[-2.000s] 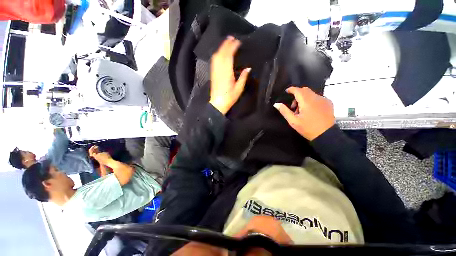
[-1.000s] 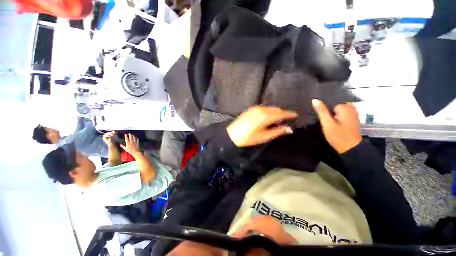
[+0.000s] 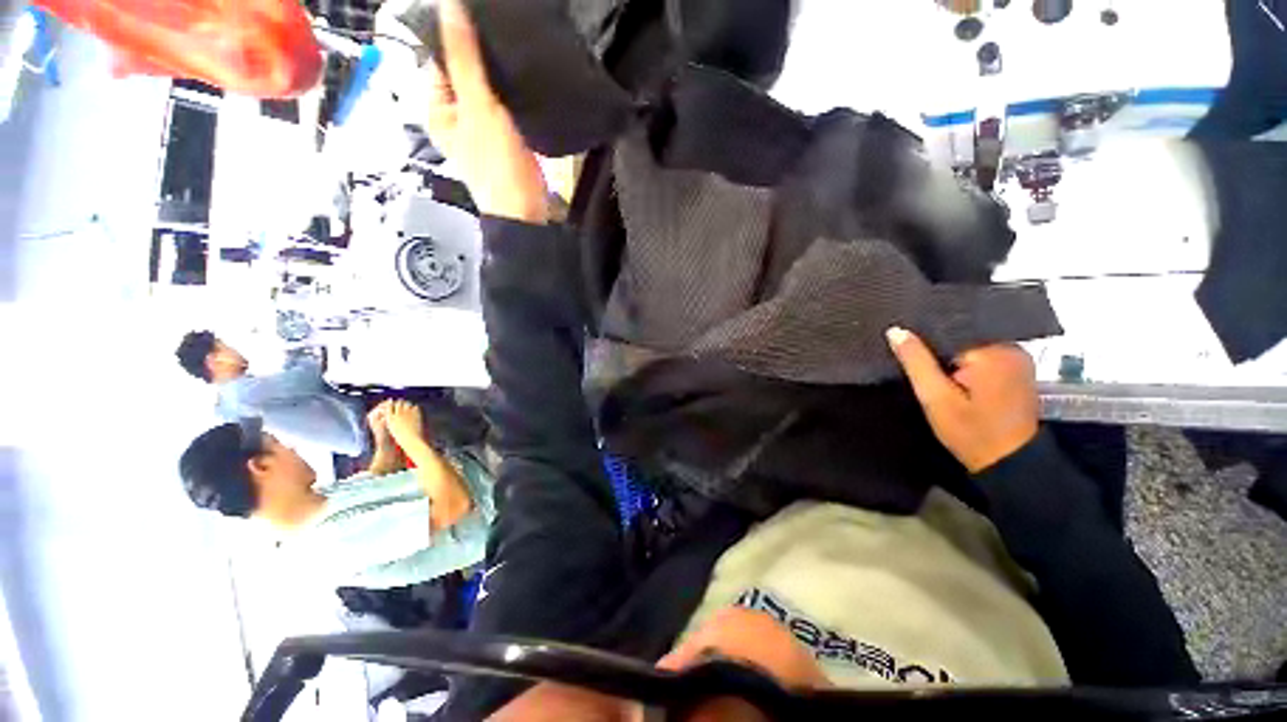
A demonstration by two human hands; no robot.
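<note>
The black garment body (image 3: 706, 268), with ribbed and smooth faces, spreads across the table edge and over my lap, left of the needle. My right hand (image 3: 988, 402) pinches the ribbed dark fabric edge (image 3: 974, 313) between thumb and fingers near the table's front edge. My left hand (image 3: 487, 134) is stretched out to the upper left, at a smooth black piece of cloth (image 3: 544, 71); its fingertips are partly cut off by the top edge, and its hold is unclear. The presser foot and needle area (image 3: 1037, 191) lies beyond the cloth, with no cloth visible under it.
The white sewing machine (image 3: 1157, 120) with a blue stripe is at the upper right. A dark cut panel (image 3: 1249, 268) lies on the table at far right. Two seated people (image 3: 353, 515) and another machine (image 3: 424, 233) are at left. A red bag (image 3: 226, 43) is at upper left.
My left hand has moved from the cloth in front of me to the far upper left. The ribbed face has been turned up and spread out. My right hand has stayed near the table edge.
</note>
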